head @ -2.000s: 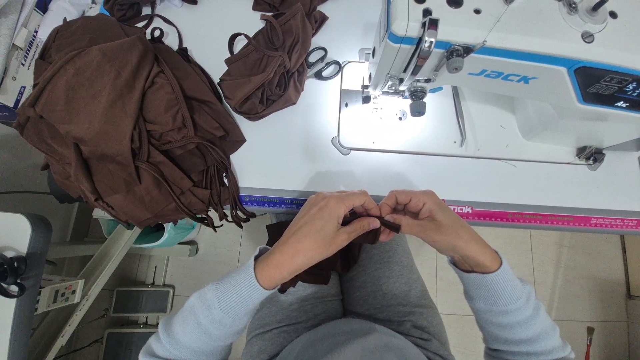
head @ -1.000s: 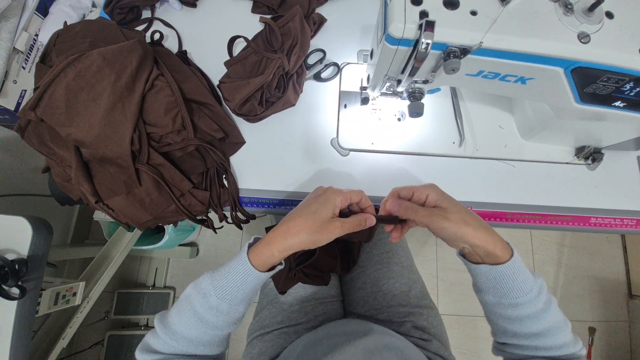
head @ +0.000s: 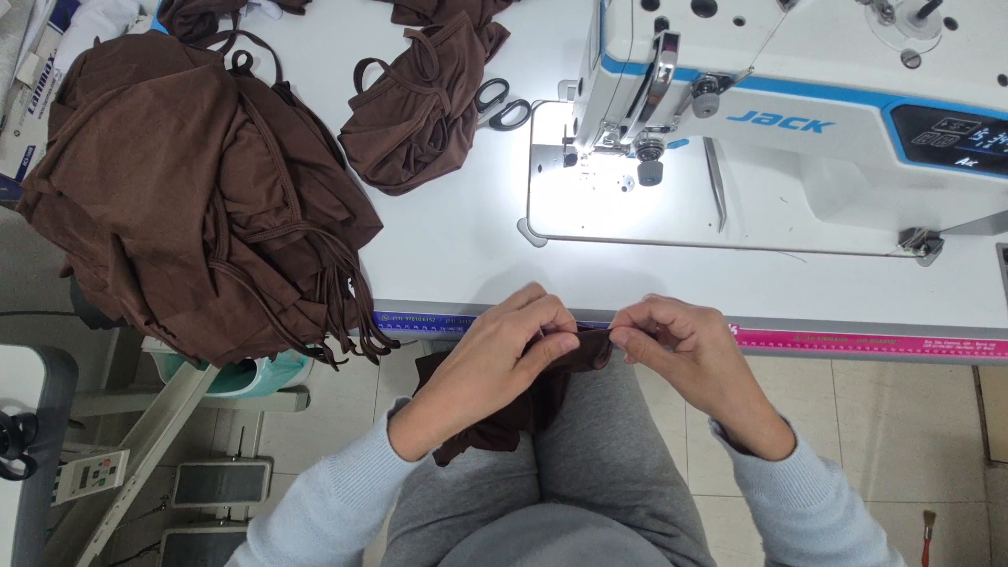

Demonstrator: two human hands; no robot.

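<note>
Between my hands, at the table's front edge, a brown fabric garment (head: 543,394) is stretched by its edge and hangs down over my lap. My left hand (head: 504,354) pinches it between thumb and fingers. Its right end is pinched in the fingertips of my right hand (head: 677,346). A large heap of brown garments with thin straps (head: 173,205) lies at the left of the table. Another brown strappy garment (head: 417,110) is crumpled beside black-handled scissors (head: 504,105).
A Jack sewing machine (head: 787,118) stands at the right, its needle area lit. Tweezers (head: 716,185) lie on its bed plate. Blue and pink ruler tape (head: 866,342) runs along the table edge. Below the heap is a teal container (head: 268,374); a brush (head: 928,535) is low at right.
My hands have moved apart, and more of the brown fabric's edge shows stretched between them. The heap and the scissors have stayed in place.
</note>
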